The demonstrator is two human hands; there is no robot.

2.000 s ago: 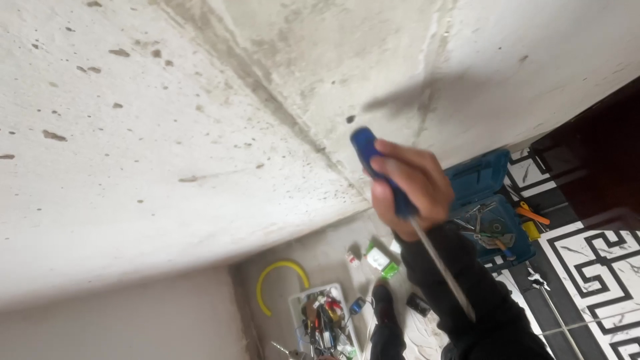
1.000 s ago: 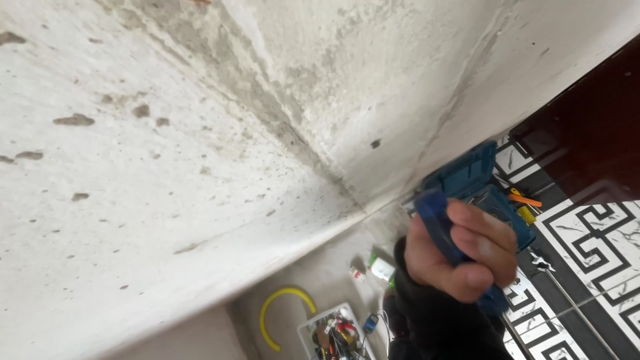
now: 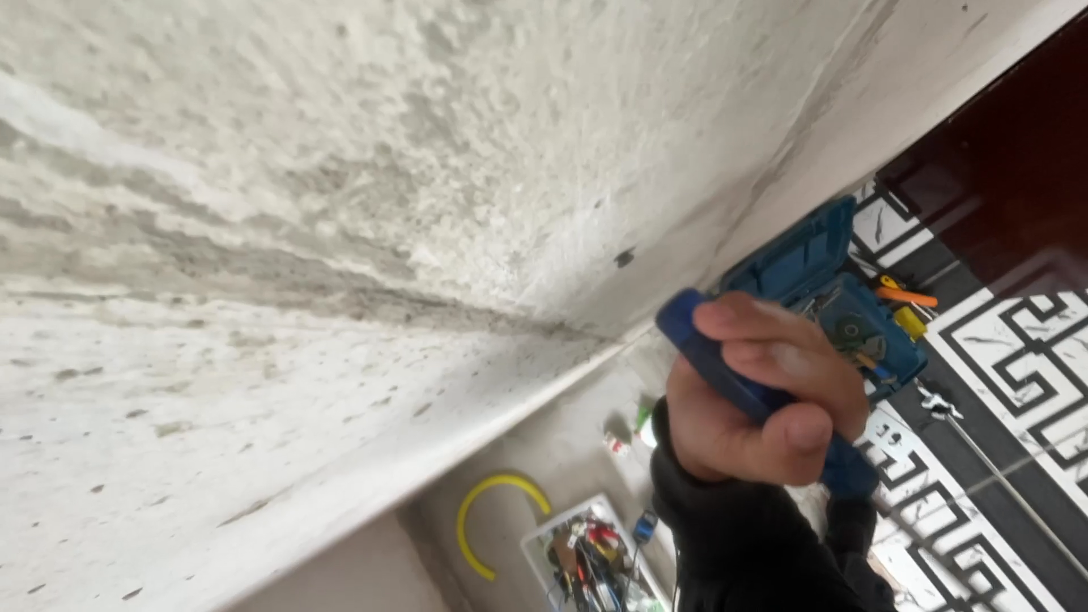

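My right hand (image 3: pixel 765 382), in a black sleeve, comes up from the lower right. Its fingers are wrapped round the blue handle (image 3: pixel 710 353) of a screwdriver, whose butt end points up and left toward the wall. The handle's other end shows blurred below the thumb; the shaft cannot be made out. Beyond the handle is a rough, stained concrete wall (image 3: pixel 476 153) with a small dark hole (image 3: pixel 625 257) above and left of the handle's butt. Whether the handle touches the wall cannot be told. My left hand is out of view.
An opened blue tool case (image 3: pixel 914 357) lies on the floor behind my hand, near an orange-handled tool (image 3: pixel 908 297). A white tray (image 3: pixel 544 540) of mixed tools and a yellow hose piece (image 3: pixel 463 518) lie below. A long metal rod (image 3: pixel 1011 484) rests on patterned tiles (image 3: pixel 1011 331).
My right hand has turned with the screwdriver in it, and the shaft seen two seconds ago no longer shows clearly. The view has moved nearer the wall.
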